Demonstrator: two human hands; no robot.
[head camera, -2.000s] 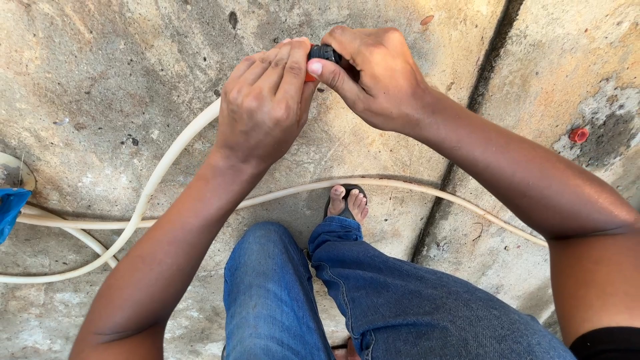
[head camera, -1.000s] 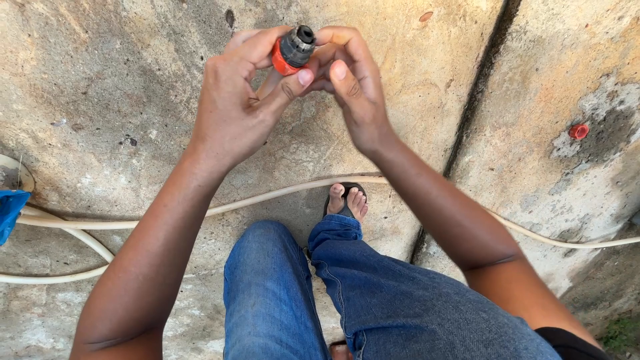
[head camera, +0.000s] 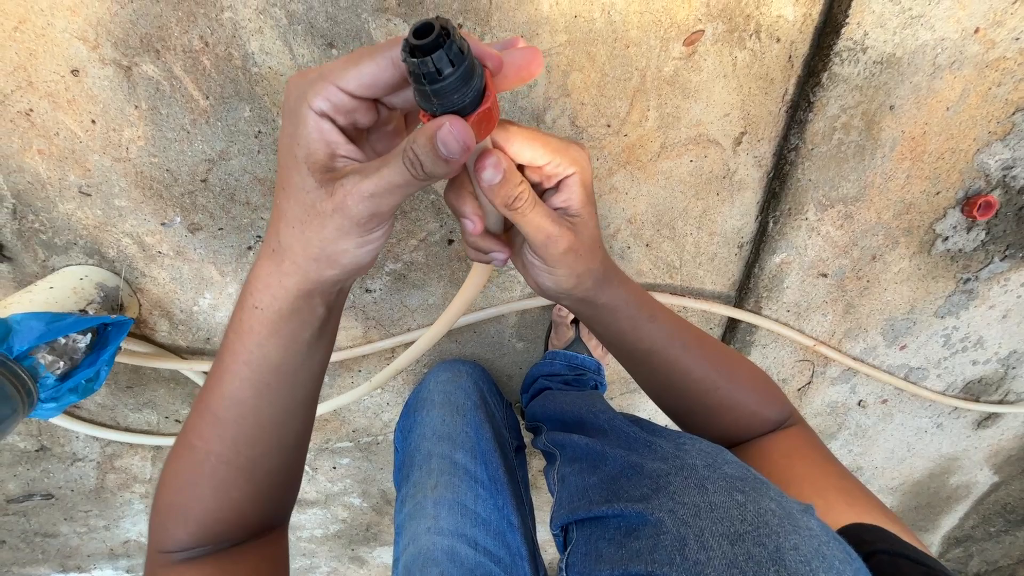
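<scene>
My left hand (head camera: 360, 144) holds a black plastic hose connector (head camera: 444, 68) with an orange-red collar nut (head camera: 485, 112) between thumb and fingers, its ribbed black end pointing up and away from me. Just below the collar, my right hand (head camera: 536, 200) grips the cream-coloured hose (head camera: 486, 180), which runs into the collar. From my right hand the hose curves down to the left and passes behind my left forearm. How far the hose reaches inside the connector is hidden.
More cream hose (head camera: 768, 320) crosses the concrete floor above my knees. At the left lie a blue plastic bag (head camera: 76, 388) with crumpled silvery material, a cream cylindrical object (head camera: 72, 288) and part of a dark round object (head camera: 14, 394). A red plastic fitting (head camera: 980, 207) lies at the right.
Both hands were close together around the connector; my right hand has moved down onto the hose. The connector, largely covered two seconds ago, now shows its black end and collar.
</scene>
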